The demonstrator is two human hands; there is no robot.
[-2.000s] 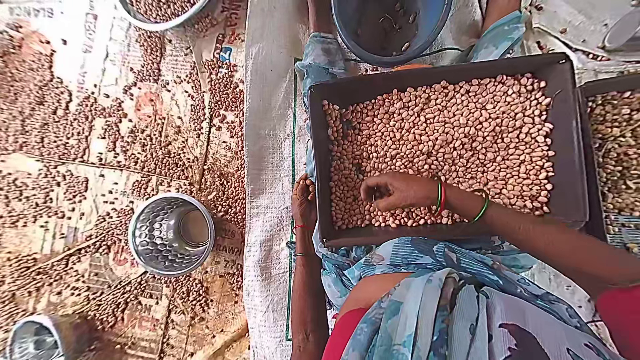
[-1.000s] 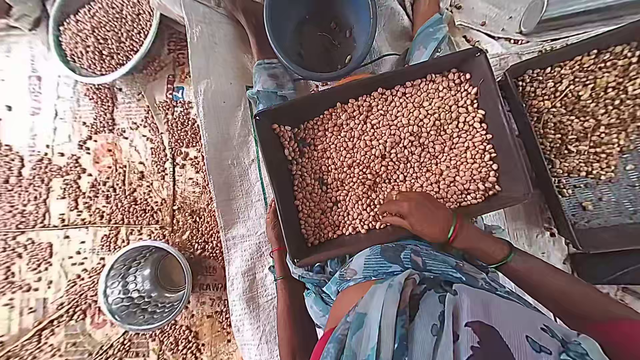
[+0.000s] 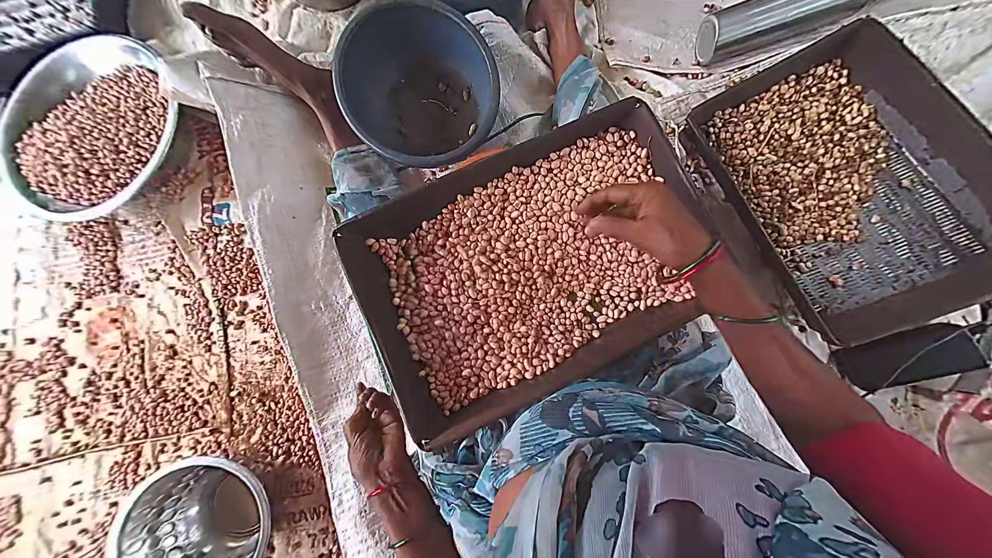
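A dark rectangular tray (image 3: 380,325) holding a layer of shelled peanuts (image 3: 511,271) lies tilted across the lap. Over the right part of the peanuts is my right hand (image 3: 647,221), thumb and forefinger close together; whether a peanut is between them cannot be told. My left hand (image 3: 377,434) is beside the tray's lower left side, fingers curled and nothing visible in it. Beyond the tray stands a blue plastic basin (image 3: 353,101) with a little dark debris inside. To the right, a second dark tray (image 3: 876,318) with a slotted bottom holds browner, mixed nuts (image 3: 806,147).
A metal basin (image 3: 85,211) full of nuts stands at upper left. At lower left is a dimpled metal vessel (image 3: 186,511). Nuts lie scattered over the printed sheet (image 3: 46,403), next to a white woven sack (image 3: 271,209). A metal cylinder (image 3: 767,31) lies at the upper right.
My right hand has moved from the tray's near edge, where it was a second ago, to above the peanuts at the right. The view has shifted, showing more of the right tray.
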